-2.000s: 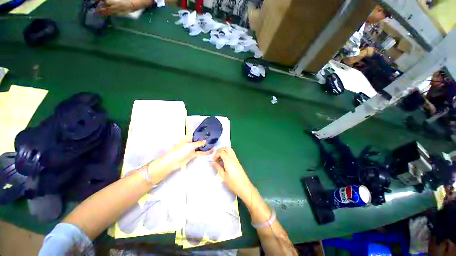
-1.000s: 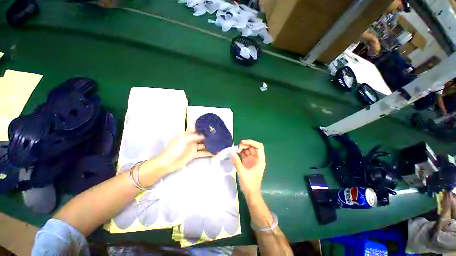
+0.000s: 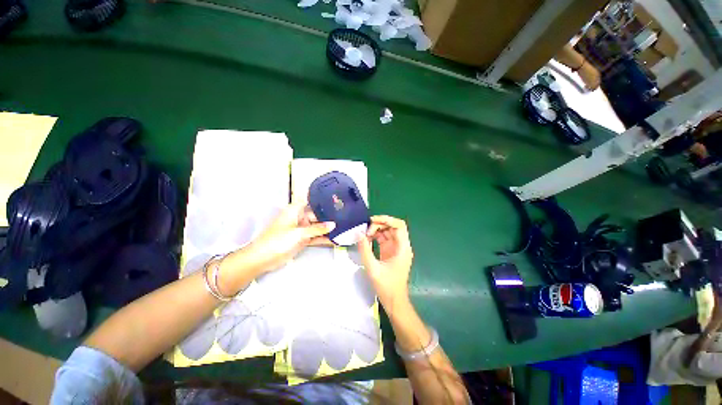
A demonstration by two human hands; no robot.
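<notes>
My left hand (image 3: 289,239) holds a dark oval fan base (image 3: 336,202) by its left and lower edge, above the pad sheets. The base shows a small gold spot in its middle. My right hand (image 3: 388,257) pinches a whitish foot pad (image 3: 348,235) at the base's lower edge, with its fingertips touching there. Two stacks of pad sheets lie below: the left pad sheet (image 3: 237,170) and the right pad sheet (image 3: 332,348), both with grey discs in their near part. How much of the pad is stuck cannot be told.
A heap of dark bases (image 3: 103,213) lies at left, beside yellow paper (image 3: 24,150). A fan head (image 3: 353,54) and white blades (image 3: 380,16) lie at the far side. At right are a metal post (image 3: 578,164), black cables (image 3: 562,237), a phone (image 3: 513,304) and a Pepsi can (image 3: 568,300).
The whitish piece stretched between base and right hand a second ago now lies against the base's lower edge. The right fingers have closed in on that edge. The view has shifted slightly.
</notes>
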